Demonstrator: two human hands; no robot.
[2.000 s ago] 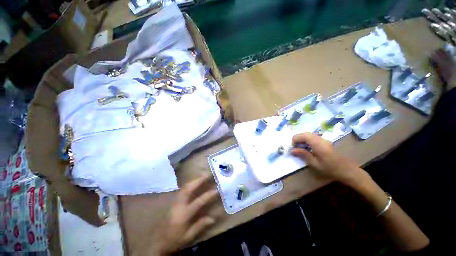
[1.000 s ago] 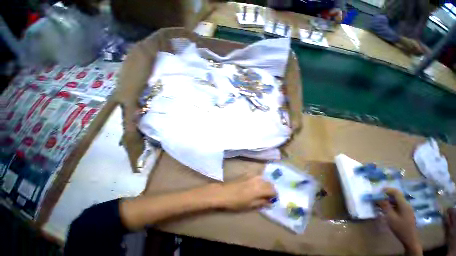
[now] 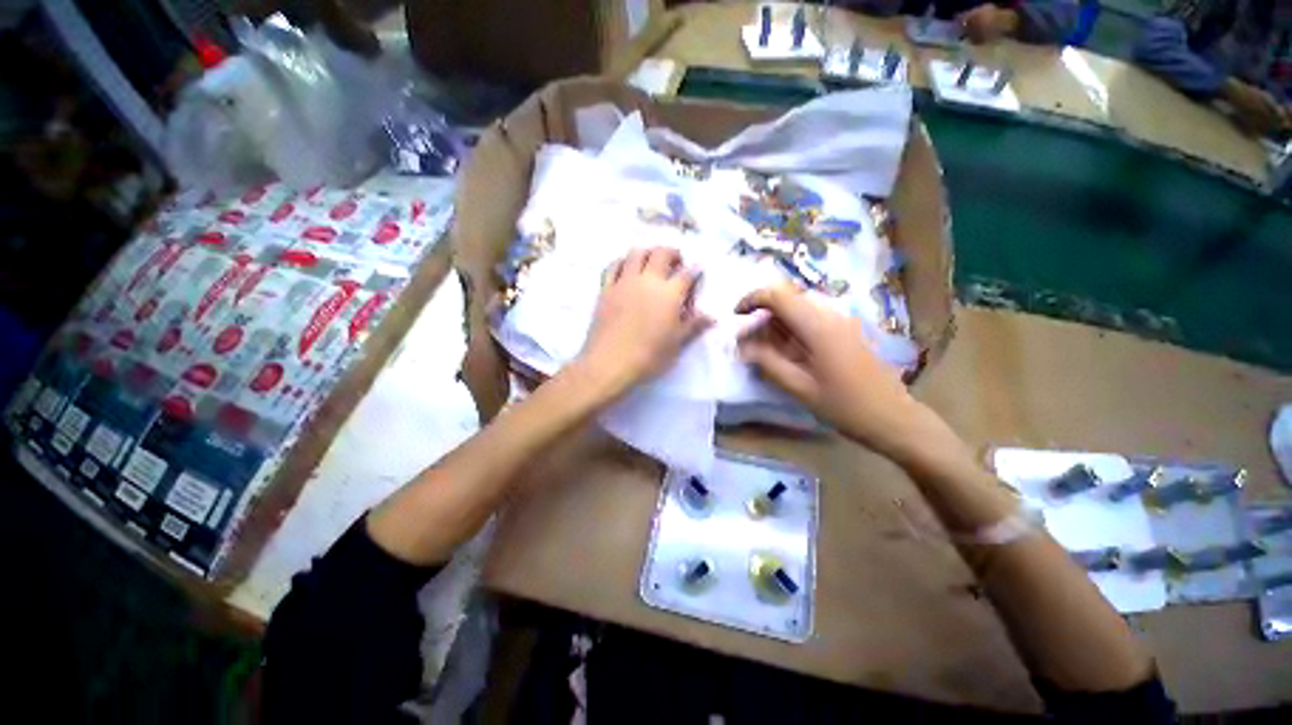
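Observation:
An open brown carton [image 3: 932, 213] holds a white liner [image 3: 567, 298] with a loose heap of blue-and-gold parts [image 3: 794, 213] on it. My left hand [image 3: 646, 312] is over the liner's middle with fingers bent; whether it grips anything is hidden. My right hand [image 3: 811, 357] is over the liner just to its right, thumb and forefinger apart, nothing visible between them. A white post plate [image 3: 731, 545] lies flat on the bench in front of the carton, its four posts upright, with yellow around some bases. Neither hand touches it.
Filled plates [image 3: 1105, 527] overlap in a row at the right, beyond my right forearm. A printed sheet [image 3: 241, 312] and clear plastic bags [image 3: 284, 113] are at left. A green conveyor [image 3: 1119, 227] runs behind; other people's hands and more plates are across it.
My left hand has left the post plate and moved up over the liner. My right hand has left the plates at right and come to the carton. The near plate now sits straighter.

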